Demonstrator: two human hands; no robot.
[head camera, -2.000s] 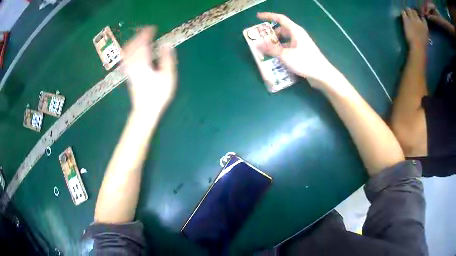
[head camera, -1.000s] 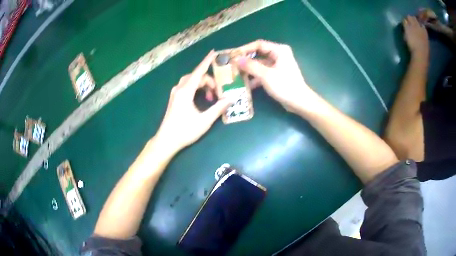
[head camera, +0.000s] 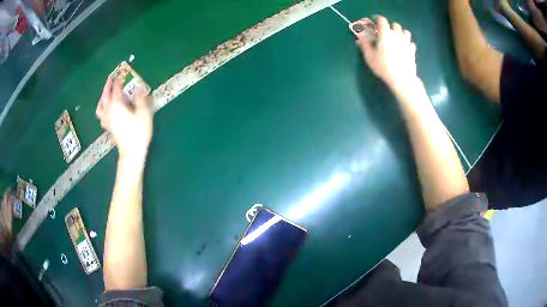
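My left hand (head camera: 127, 117) is at the upper left with its fingers and thumb around a handset assembly (head camera: 133, 87) beyond the speckled strip. The fingers cover part of this tan unit; its white end with black marks shows. My right hand (head camera: 393, 54) is at the upper right, its fingers on another handset assembly (head camera: 360, 27). Only the tan end with a dark round part shows; the hand hides the rest. One more handset assembly (head camera: 68, 137) lies beyond the strip, and another (head camera: 82, 241) lies on the near side at the left.
A black smartphone (head camera: 261, 261) with a pale double ring (head camera: 254, 211) at its corner lies near me. The speckled strip (head camera: 240, 45) curves across the green bench. Two small units, one (head camera: 27, 192), and another person's hand (head camera: 6, 213) are at far left. A person's arm (head camera: 474, 51) is at right.
My hands have moved apart from the unit they held between them. My left hand is now at a unit beyond the strip, where none lay before. My right hand has moved to another unit at upper right.
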